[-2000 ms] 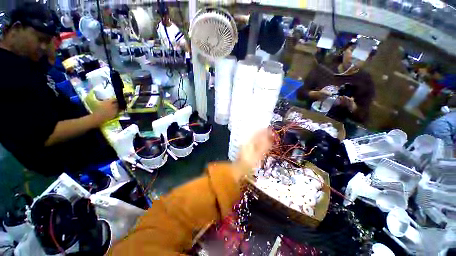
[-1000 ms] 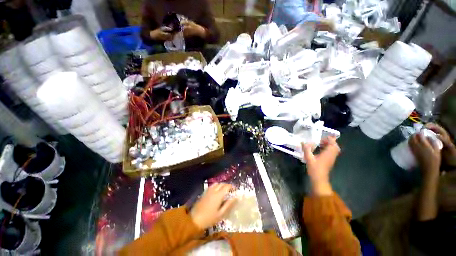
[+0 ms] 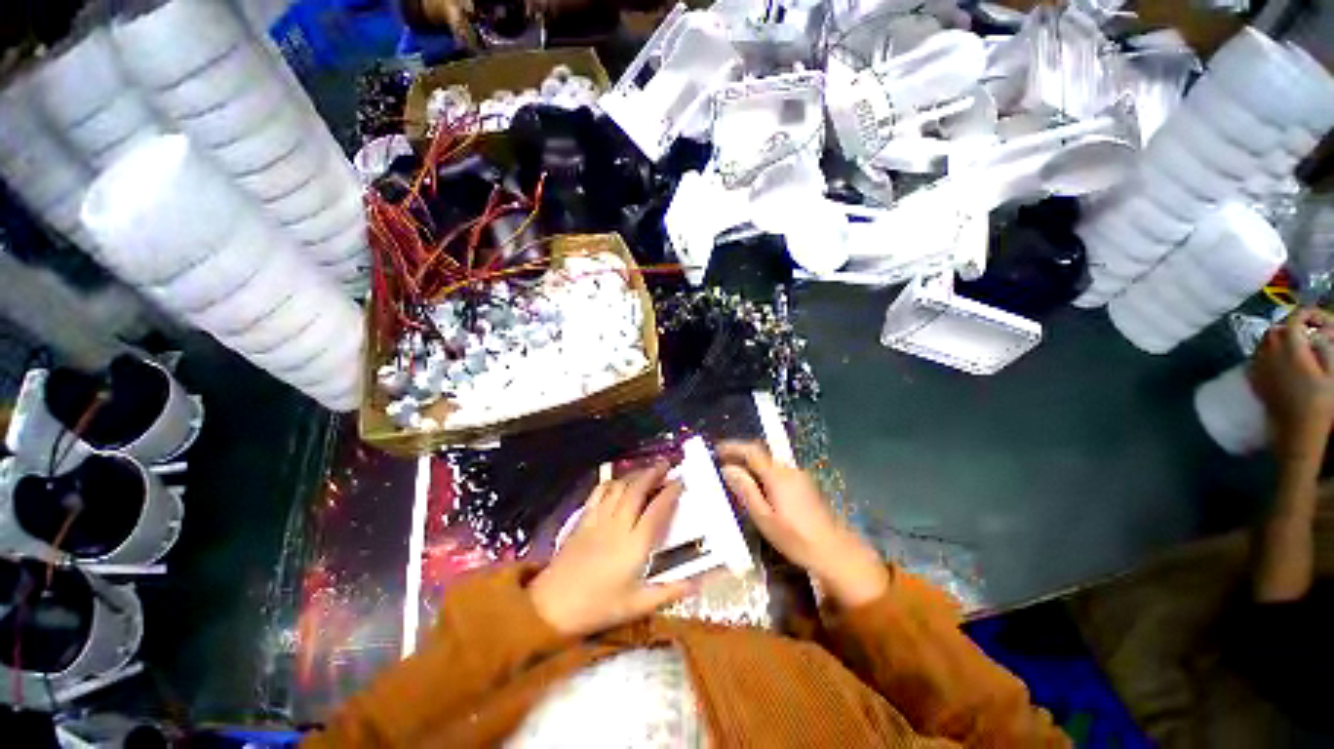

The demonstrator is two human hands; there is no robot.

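Observation:
A white frame (image 3: 705, 515) lies on the dark red board (image 3: 483, 512) directly before me, its rectangular end with a dark slot towards me. My left hand (image 3: 615, 544) rests on the frame's left side with the thumb at its near end, gripping it. My right hand (image 3: 790, 512) is at the frame's right edge, fingertips touching its far corner. The far end of the frame is partly hidden by my fingers.
A parts carton (image 3: 512, 424) of small white fittings stands ahead, lead wires (image 3: 417, 234) behind it. White frames (image 3: 819, 161) are heaped beyond. Round housings (image 3: 220, 278) stack at left and right (image 3: 1200, 278). Part-built units (image 3: 95, 505) line the left. Another person's hand (image 3: 1295, 366) is at far right.
My right hand has moved from the heap back to the board, and a white frame now lies between both hands. My view has tilted further down.

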